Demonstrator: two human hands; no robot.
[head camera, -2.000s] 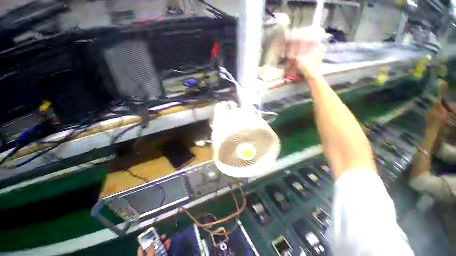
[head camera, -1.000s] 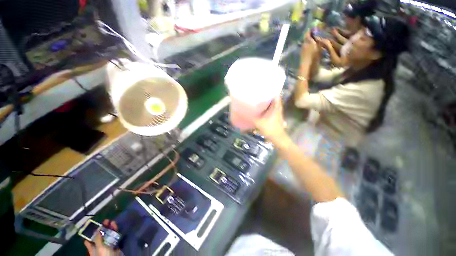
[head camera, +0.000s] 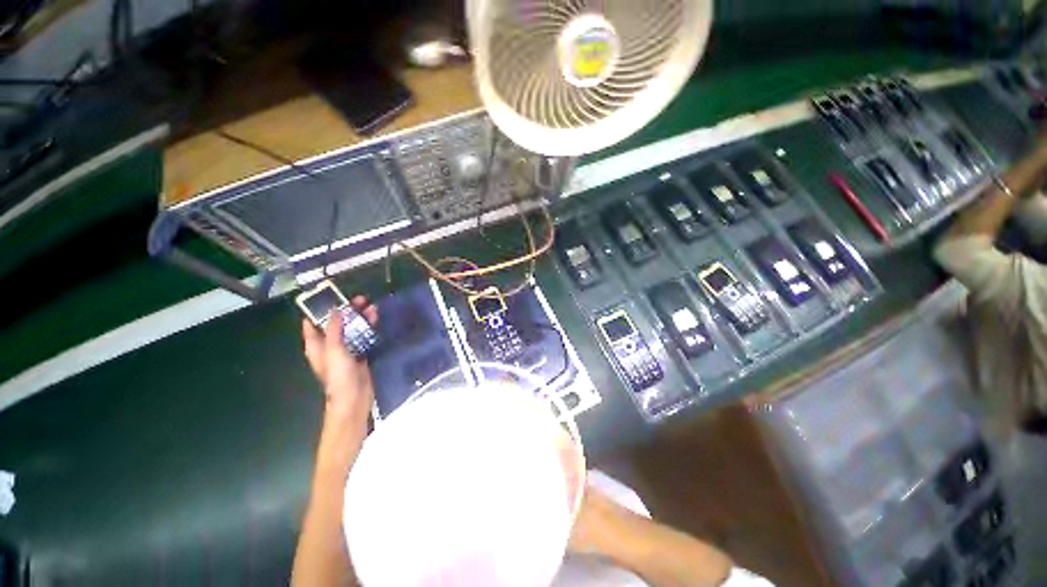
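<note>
My left hand (head camera: 335, 361) holds a keypad phone (head camera: 336, 318) with a gold-yellow frame round its screen, face up, left of the fixtures. My right hand (head camera: 586, 516) is mostly hidden behind a large white drink cup (head camera: 459, 487), which it holds close under the camera. The cup is overexposed and covers the near part of the fixtures. Two dark blue RF test fixtures lie side by side. The left fixture (head camera: 404, 344) shows no phone on its visible part. Another keypad phone (head camera: 496, 323) lies face up on the right fixture (head camera: 540, 333).
A tester (head camera: 316, 212) and round fan (head camera: 591, 69) stand behind. A blister tray (head camera: 689, 373) of phones lies right, with a red stick (head camera: 861, 209) and another tray (head camera: 907, 155) beyond. Stacked trays (head camera: 850, 401) stand at the near right. A person's arm (head camera: 1010, 184) shows at the right edge.
My right hand has brought the cup in from the right to close under the camera. The view has swung down. My left hand still holds the phone.
</note>
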